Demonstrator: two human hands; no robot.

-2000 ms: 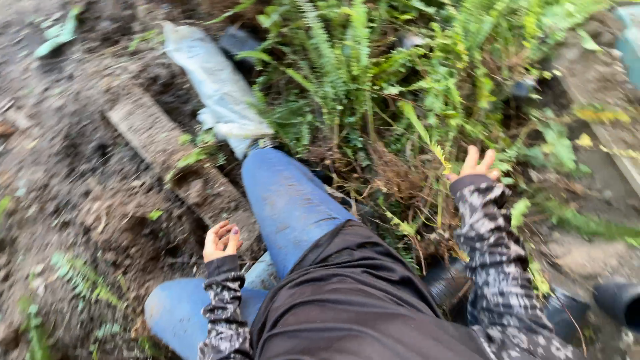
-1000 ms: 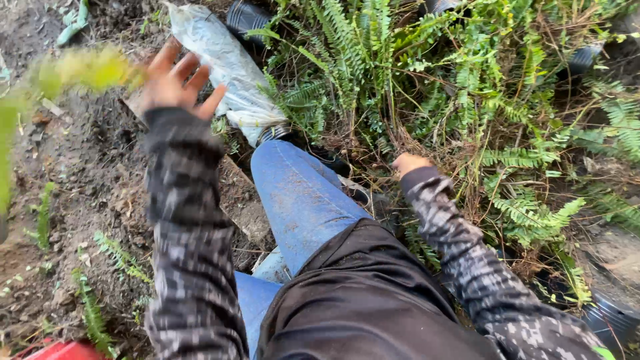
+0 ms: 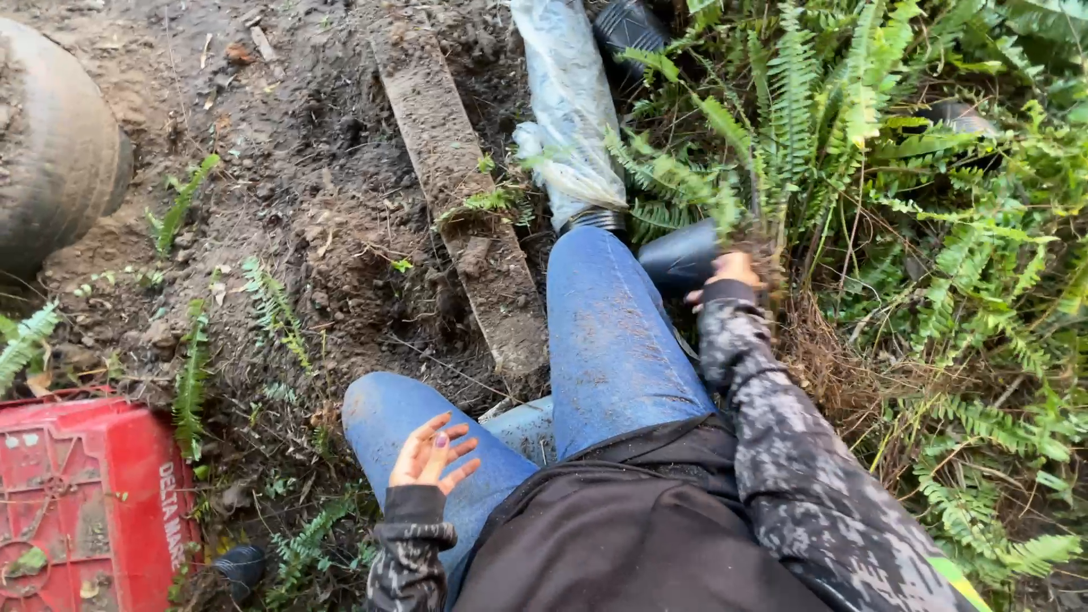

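Observation:
My left hand is raised over my left thigh, palm up with fingers apart, and holds nothing. Beyond my right knee, my right hand has its fingers curled round the root end of a fern clump, partly blurred. A black plastic plant pot lies on its side right beside that hand, between my knee and the ferns. Whether the hand also touches the pot cannot be told. Brown roots and dry stems hang just right of the wrist.
A muddy wooden plank lies on the soil. Clear plastic sheeting wraps my right lower leg. Another black pot lies beyond it. A red plastic crate is at lower left, a worn tyre at upper left.
My left hand has come back from above the wrapped leg to over my thigh; the fern blurred near it one second ago is gone from there. My right hand now holds fern roots beside a pot.

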